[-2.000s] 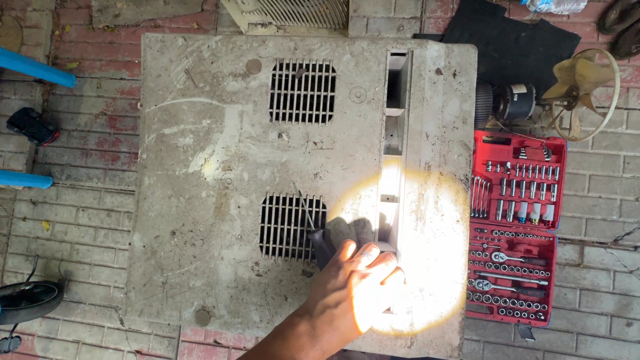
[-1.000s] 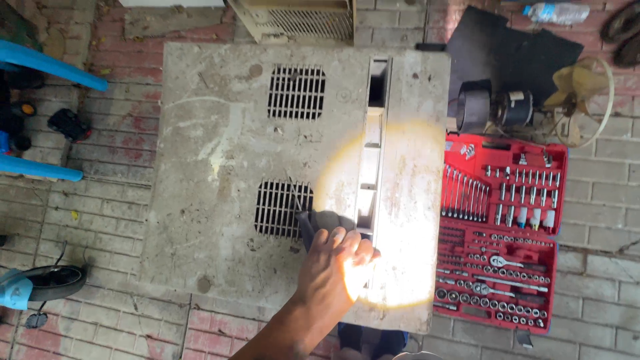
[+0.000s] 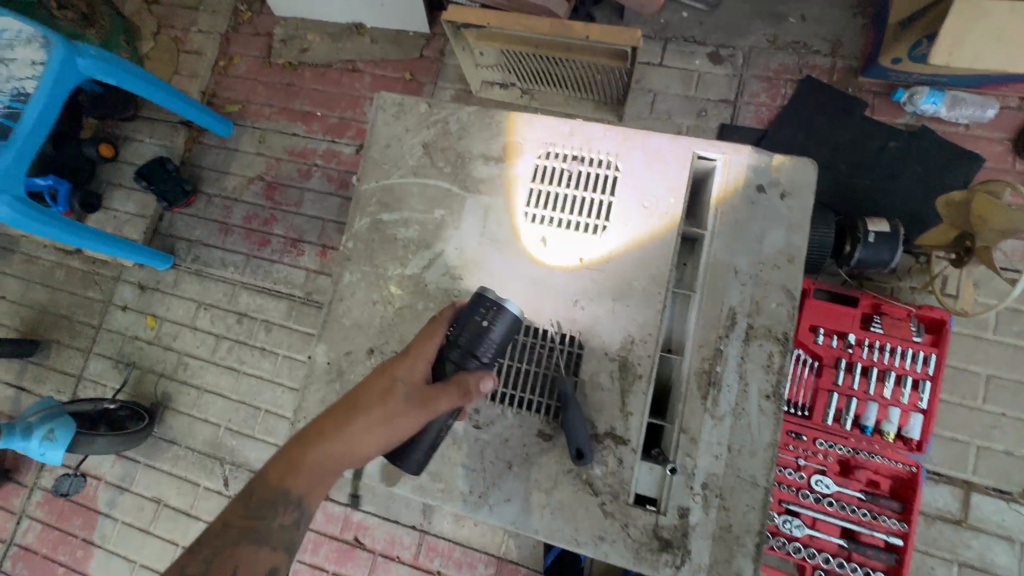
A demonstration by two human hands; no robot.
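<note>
My left hand (image 3: 424,392) grips a black flashlight (image 3: 472,344) over a dusty, flat housing panel (image 3: 432,240). Its lens end points up and right, and bright light falls on the upper grille (image 3: 571,190). Just right of the hand, a dark-handled screwdriver (image 3: 574,424) lies with its thin shaft over the lower grille (image 3: 524,376), partly covered by the flashlight. A long divided slot (image 3: 680,320) runs along the panel's right part, with a small metal cylindrical piece (image 3: 670,468) at its lower end. My right hand is out of view.
An open red socket set (image 3: 860,432) lies right of the panel, below a motor (image 3: 874,242) and fan (image 3: 972,224). A louvred frame (image 3: 552,72) stands behind. A blue plastic chair (image 3: 120,72) and small wheel (image 3: 108,424) are left; a bottle (image 3: 948,104) lies upper right.
My left hand has moved left, away from the slot. The bright patch has shifted from the slot's lower part to the upper grille. The flashlight and screwdriver show more plainly now.
</note>
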